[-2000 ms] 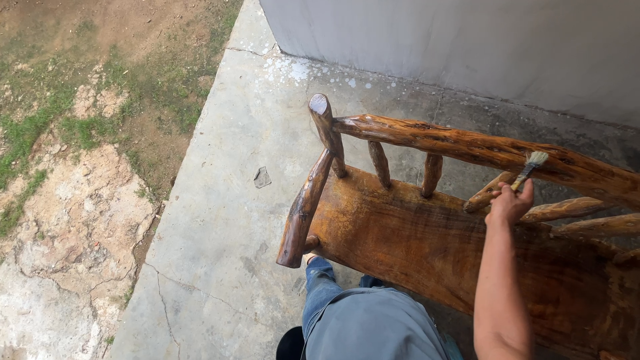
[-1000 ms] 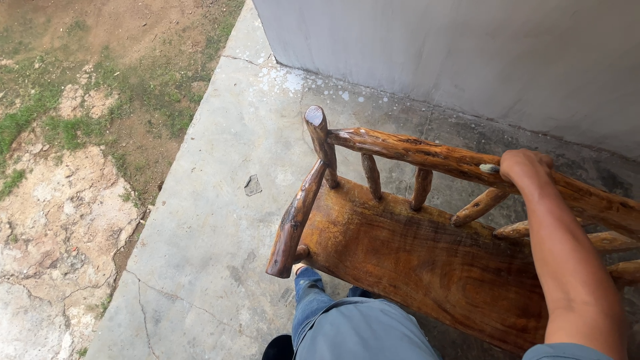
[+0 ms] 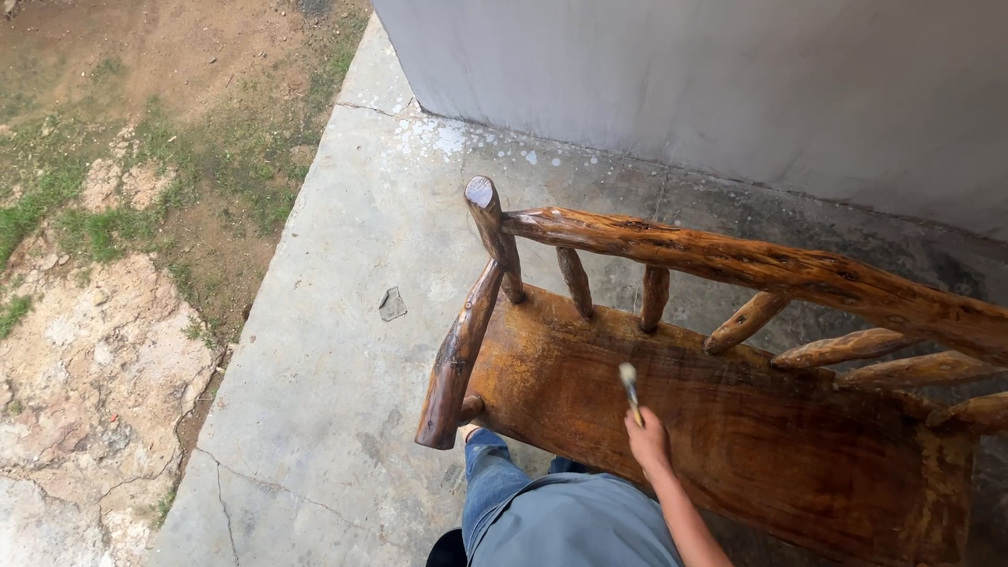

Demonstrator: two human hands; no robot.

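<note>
My right hand point(image 3: 650, 442) grips the handle of a paintbrush point(image 3: 630, 387) with pale bristles and holds it over the seat plank point(image 3: 709, 402) of a log bench. Behind the seat runs the thick, glossy top rail point(image 3: 732, 258) of the backrest, with short branch spindles point(image 3: 655, 298) set between rail and seat. An upright post point(image 3: 490, 216) with a pale cut end stands at the bench's left, joined by a sloping log armrest point(image 3: 461, 354). My left hand is out of the picture.
A grey wall point(image 3: 709, 87) rises behind the bench. White paint spots point(image 3: 449, 139) and a small flat grey scrap point(image 3: 392, 304) lie on the cracked concrete floor point(image 3: 315, 378). Beyond the slab's left edge are dirt, grass and rough rock point(image 3: 94, 354).
My right hand has come off the backrest's top rail, where it was a second ago, and is now lower and farther left, over the seat, with the brush still in it.
</note>
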